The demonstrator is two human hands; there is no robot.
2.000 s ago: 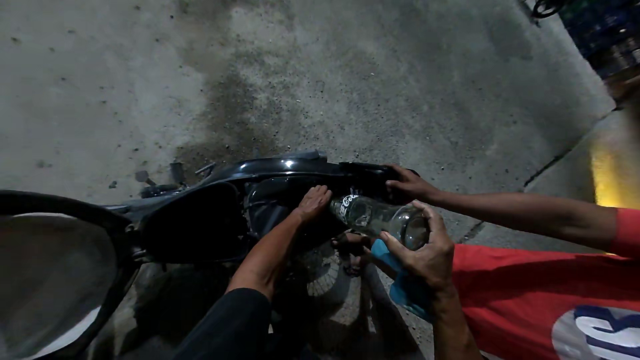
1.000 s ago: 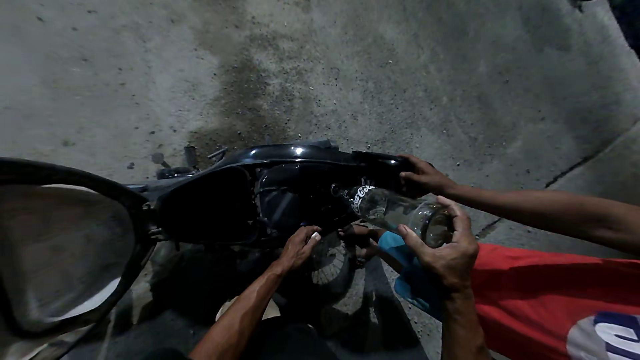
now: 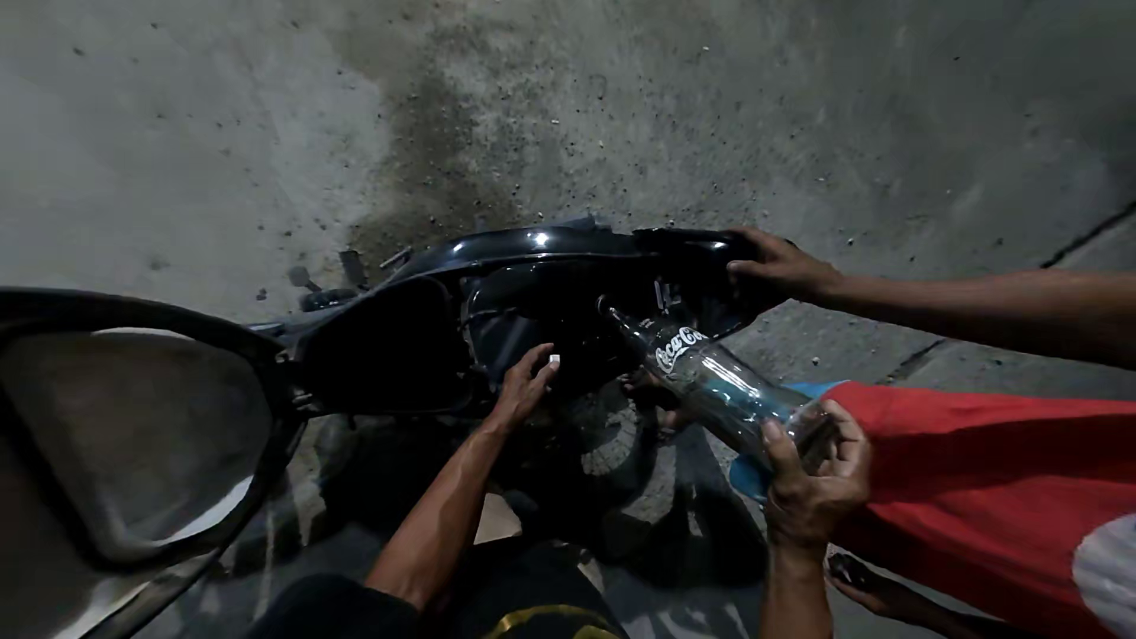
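A clear Coca-Cola glass bottle (image 3: 710,377) lies slanted, its neck down to the left and its mouth at the dark body of a motor scooter (image 3: 541,241). My right hand (image 3: 812,484) is closed around the bottle's base. The bottle looks empty or holds clear liquid; I cannot tell which. My left hand (image 3: 525,382) is left of the bottle, over the scooter's near edge, fingers bent. A small white patch shows at its fingertips; whether it is a held thing is unclear. The opening under the bottle's mouth is too dark to make out.
Another person's hand (image 3: 777,266) rests on the scooter's right end. That person's red shirt (image 3: 967,479) fills the lower right. A large dark-rimmed part (image 3: 133,306) stands at the left, beside a dark open compartment (image 3: 382,346). Rough concrete ground (image 3: 621,106) lies beyond.
My left hand has come off the scooter's dark body, where it lay two seconds ago, toward its near edge. The bottle now slants more steeply across the view, still in my right hand.
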